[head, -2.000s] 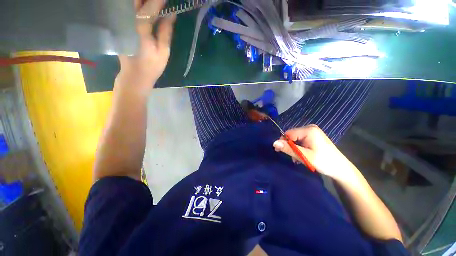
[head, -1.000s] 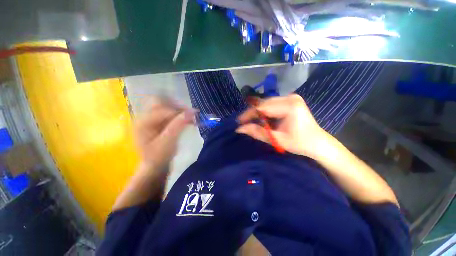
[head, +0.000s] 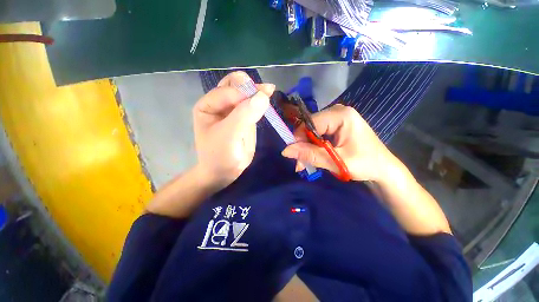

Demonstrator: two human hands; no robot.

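Observation:
A short flat grey-white ribbon cable is stretched slantwise between my hands above the lap. My left hand pinches its upper end between thumb and fingers. My right hand holds the lower part near a small blue connector, which sticks out below the fingers. The same hand also holds scissors with red-orange handles; their dark blades point up and left, beside the ribbon. Whether the blades are apart is hard to tell.
A cable pile with blue connectors and frayed white ends lies on the green bench near its edge. A loose pale strip lies left of it. A grey tray is at the upper left, above a yellow surface.
My left hand has come down from the bench to the lap and now holds the ribbon's upper end. My right hand now grips the ribbon as well as the scissors. The view has shifted.

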